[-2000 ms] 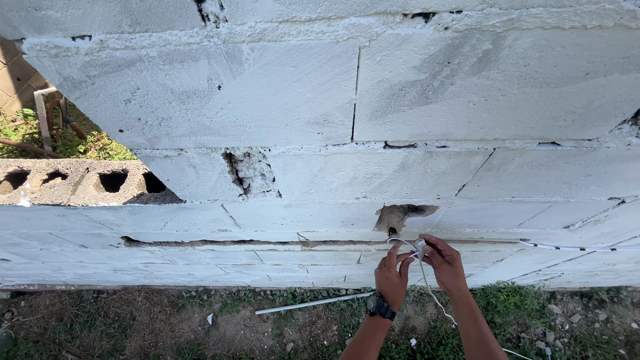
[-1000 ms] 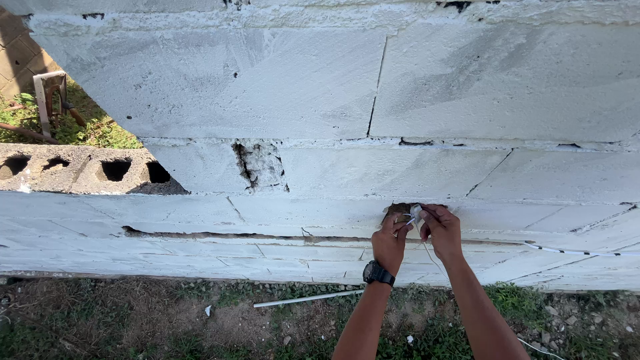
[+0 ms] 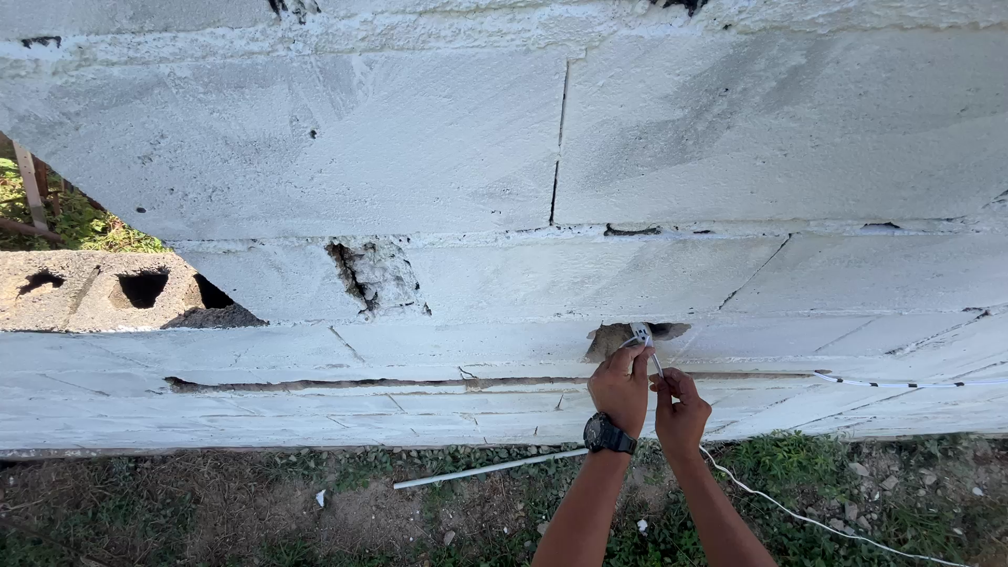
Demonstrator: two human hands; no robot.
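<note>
My left hand [image 3: 620, 387], with a black watch on its wrist, is closed around the lower end of a small white fitting [image 3: 642, 334] at a broken hole [image 3: 608, 342] in the white-painted block wall. My right hand [image 3: 679, 409], a little lower and to the right, pinches a thin white cable [image 3: 656, 364] that runs up to the fitting. Another length of white cable [image 3: 795, 516] trails from behind my right wrist across the ground. Fingers hide part of the fitting, so its exact kind cannot be told.
A narrow groove [image 3: 315, 385] runs along the wall below the hole. At its right end a white cable with dark marks [image 3: 890, 384] comes out. A white pipe [image 3: 488, 468] lies on the ground. Hollow concrete blocks [image 3: 94, 290] stand at the far left.
The hands first worked with the cable just below the hole, then rose to it. The right hand has since dropped below the left, drawing a length of cable down from the fitting.
</note>
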